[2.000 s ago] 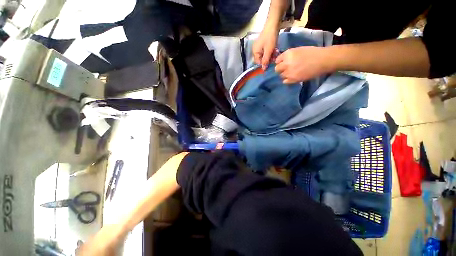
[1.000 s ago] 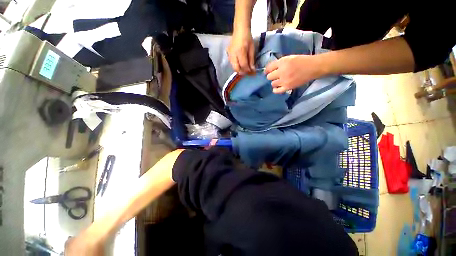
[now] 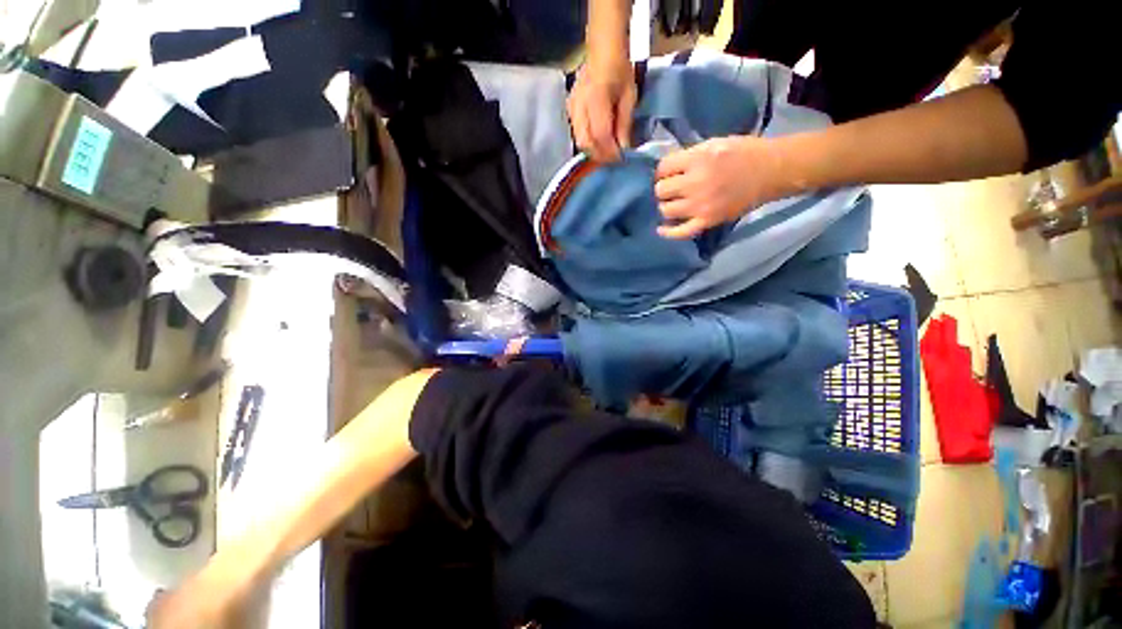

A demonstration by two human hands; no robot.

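Note:
My right arm reaches left across the machine table (image 3: 289,356). My right hand (image 3: 191,607) is blurred and cut off by the lower edge; whether it holds anything cannot be told. My left hand is not in view. Black scissors (image 3: 154,501) lie on the machine bed with dark snips (image 3: 242,433) beside them. The cream-grey machine head (image 3: 62,356) fills the left edge; its needle area is out of view. Another person's hands hold a blue garment (image 3: 615,227) by a curved edge with an orange-red strip, one hand pinching the edge.
The garment hangs over a blue lattice basket (image 3: 911,424). Black cloth (image 3: 474,172) hangs left of it. Black-and-white strips (image 3: 283,236) drape over the table end. Black and white pieces (image 3: 209,80) lie at upper left. Red scraps (image 3: 954,387) are on the floor.
The whole view has shifted, so the machine and basket sit further left. The other person's hands have shifted along the garment's edge and are apart. My right arm still reaches to the lower left.

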